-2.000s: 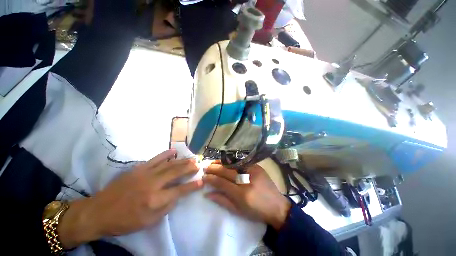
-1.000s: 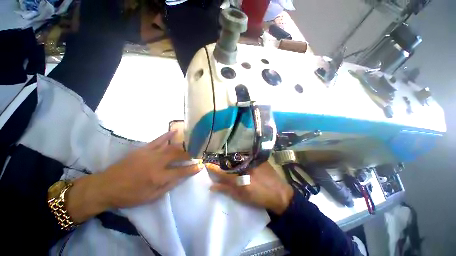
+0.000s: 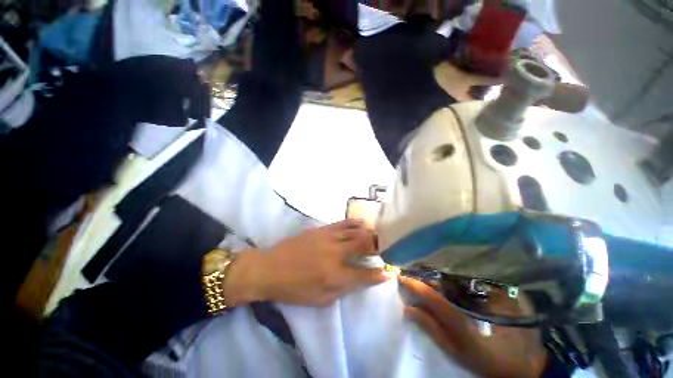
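The garment panel (image 3: 236, 181), white side up with dark edges, runs from the left to the needle area and hangs in folds towards me. The white sewing machine head (image 3: 435, 173) with a blue stripe stands over it. My left hand (image 3: 310, 266), with a gold watch at the wrist, lies on the panel, fingertips beside the lit needle area. My right hand (image 3: 468, 332) lies on the panel under the machine head, partly hidden by it and blurred. The needle and presser foot cannot be made out.
A dark red thread cone (image 3: 493, 33) stands behind the machine. Black fabric (image 3: 402, 81) lies at the back of the white table (image 3: 325, 159). Black pieces (image 3: 162, 244) lie at the left. Blurred dark tools show at the lower right under the machine arm.
The view has turned left and closer, so the machine sits further right and larger. Both hands remain on the panel by the needle area. More black pieces show at the left.
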